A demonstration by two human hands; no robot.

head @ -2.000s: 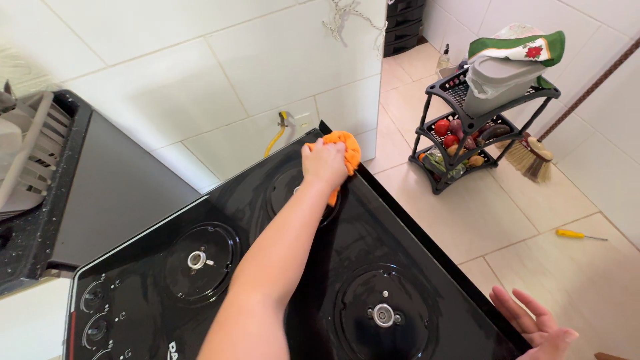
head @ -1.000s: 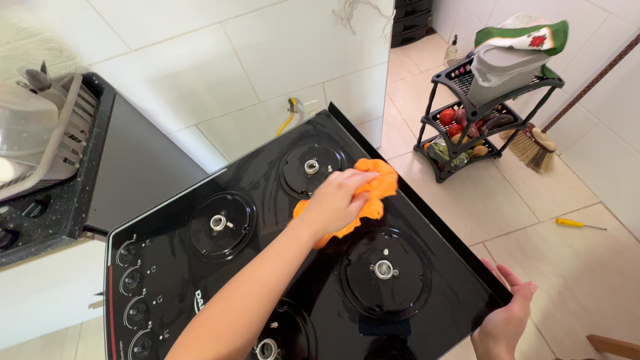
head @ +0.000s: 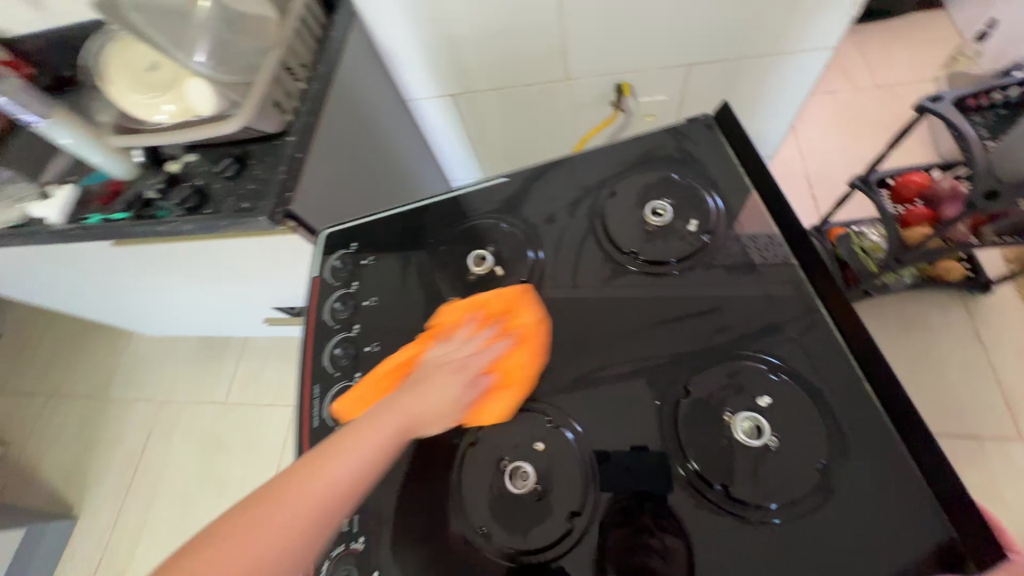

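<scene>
My left hand, blurred, lies flat on an orange cloth and presses it to the black glass top of a gas cooktop. The cloth lies between the two burner seats nearer the knobs. Several burner seats show bare metal rings, with no grates or caps on them. A row of control knobs runs along the left side. Only a sliver of my right hand shows at the lower right, by the cooktop's edge; its fingers are mostly cut off by the frame.
Left of the cooktop, a dish rack with dishes stands by a dark speckled counter. A yellow hose comes from the tiled wall behind. A black tiered rack with vegetables stands on the floor at right.
My left hand has moved with the orange cloth from the cooktop's far right corner, across its middle, toward the knobs. The view has turned left, and my right hand is now mostly out of frame.
</scene>
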